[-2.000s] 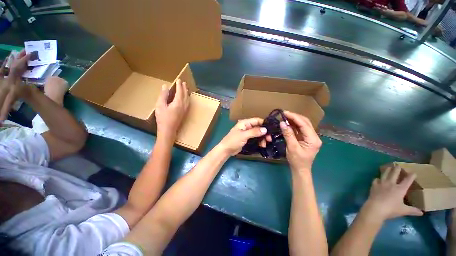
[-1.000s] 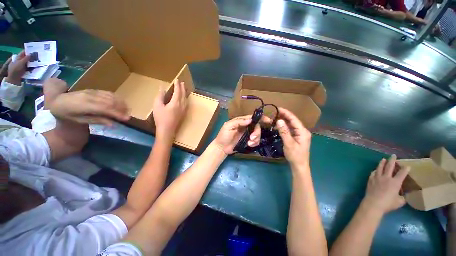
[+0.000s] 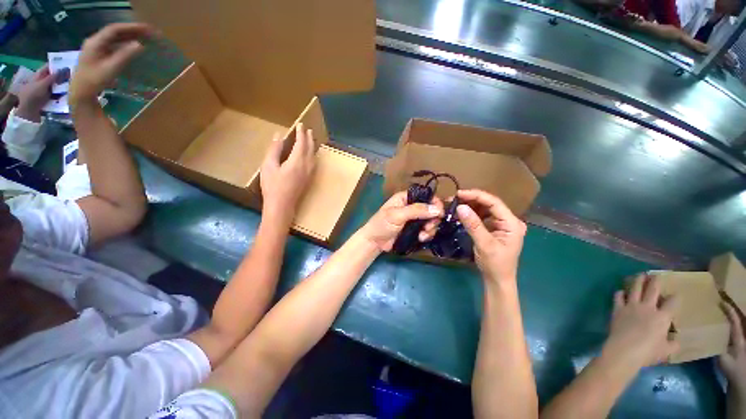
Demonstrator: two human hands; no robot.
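A coiled black cable (image 3: 418, 199) is bundled in loops above the small accessory box (image 3: 466, 162), which stands open with its lid up at the back. My left hand (image 3: 401, 221) grips the bundle between thumb and fingers. My right hand (image 3: 492, 231) pinches a part of the cord just to the right of it. A thin loop of cord arches up between the hands. More black items lie in the box below, partly hidden by my hands; I cannot tell them apart.
At left, a neighbour's hand (image 3: 288, 170) rests on the large open mailer box (image 3: 186, 176) beside a flat closed box (image 3: 331, 192). At right, a neighbour's hands hold a small carton (image 3: 695, 311). The metal-railed conveyor (image 3: 507, 69) runs behind. Printed papers (image 3: 63, 74) show far left.
My left hand has turned the bundle more upright, and my right hand is now closed on the cord. The left neighbour's other hand has risen. The right neighbour's carton has changed position.
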